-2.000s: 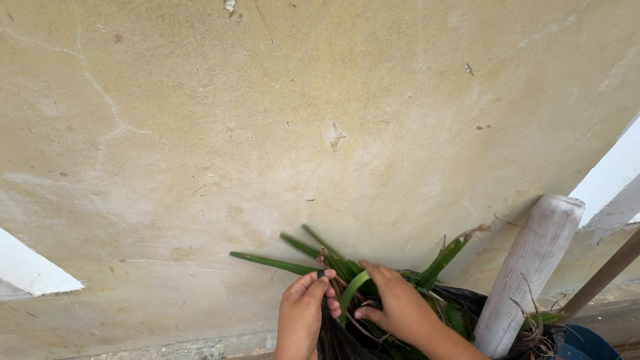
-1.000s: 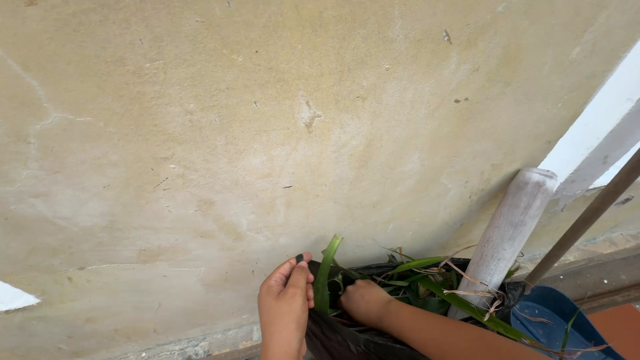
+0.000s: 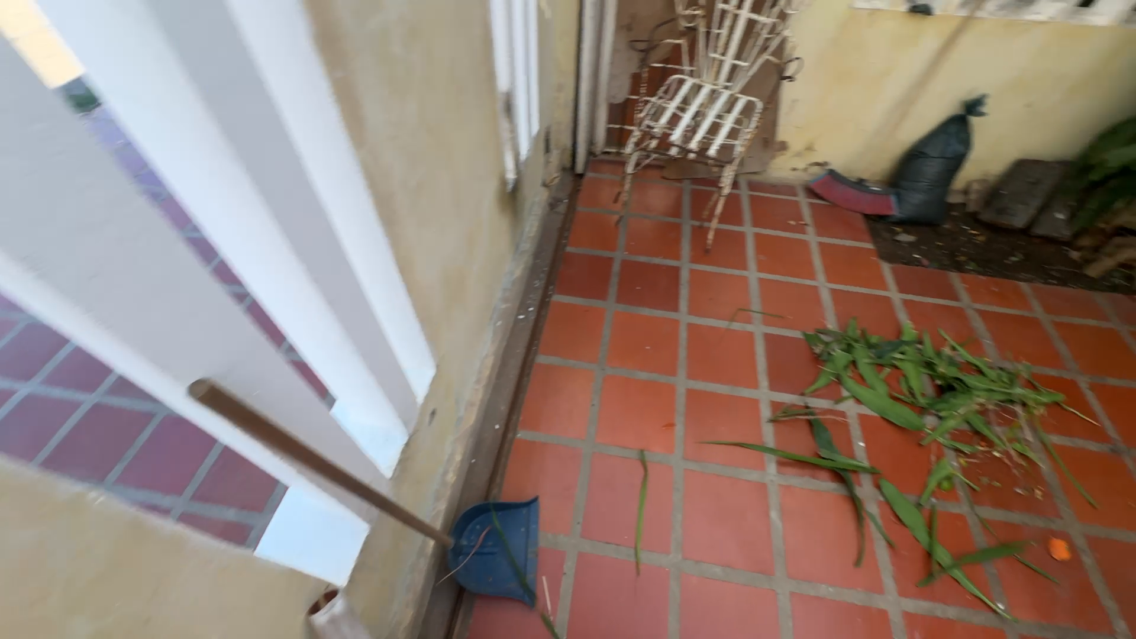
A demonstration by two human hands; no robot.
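Observation:
Neither of my hands shows in the head view at this moment. A pile of cut green leaves (image 3: 914, 382) lies on the red tiled floor, with long loose leaves (image 3: 932, 541) scattered nearer to me. At the foot of the wall sits a blue dustpan (image 3: 497, 550) with a few thin stalks on it. Its long brown handle (image 3: 319, 461) leans up against the white slats. The top end of a pale, worn post or tube (image 3: 335, 614) shows at the bottom edge. The black bag is out of view.
A rusty white metal chair (image 3: 697, 115) stands by the doorway. Near the far wall are a tied dark sack (image 3: 932, 169), a red broom head (image 3: 852, 193) and a soil bed (image 3: 967, 244). White wall slats (image 3: 293, 222) rise at left. A small orange thing (image 3: 1059, 548) lies on the tiles.
The view has swung far to the right, from the wall to the tiled floor. Both hands, which were at the leaves in the black bag, have gone out of view.

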